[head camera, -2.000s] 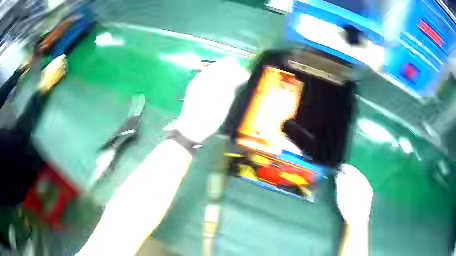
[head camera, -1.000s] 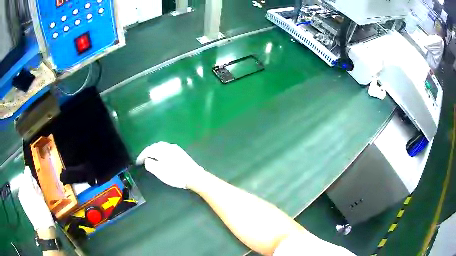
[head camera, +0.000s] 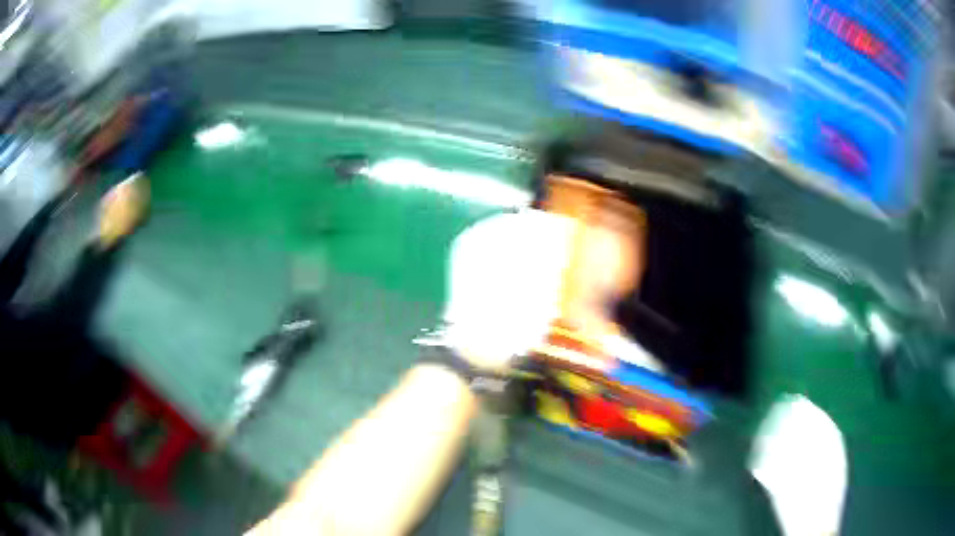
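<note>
The frame is strongly blurred. The orange fixture (head camera: 604, 246) lies on the left side of the black press bed. My left hand (head camera: 506, 288), in a white glove, is at the fixture's left edge and overlaps it; whether it holds anything is hidden by blur. My right hand (head camera: 799, 461), also gloved in white, is low at the right, apart from the press, with its fingers unclear. The black pad (head camera: 696, 283) covers the bed right of the fixture. The red push button (head camera: 602, 414) is on the front panel below the fixture.
The blue press body (head camera: 649, 89) and control box (head camera: 853, 105) stand behind the bed. The air blow gun (head camera: 281, 340) lies on the green bench at left. A neighbouring person's hand (head camera: 124, 209) and a red stool (head camera: 141, 440) are at far left. A wrapped hose (head camera: 488, 471) runs below the press.
The view has swung back left from the right part of the bench. My left hand now overlaps the fixture's left edge. My right hand appears lower right of the press.
</note>
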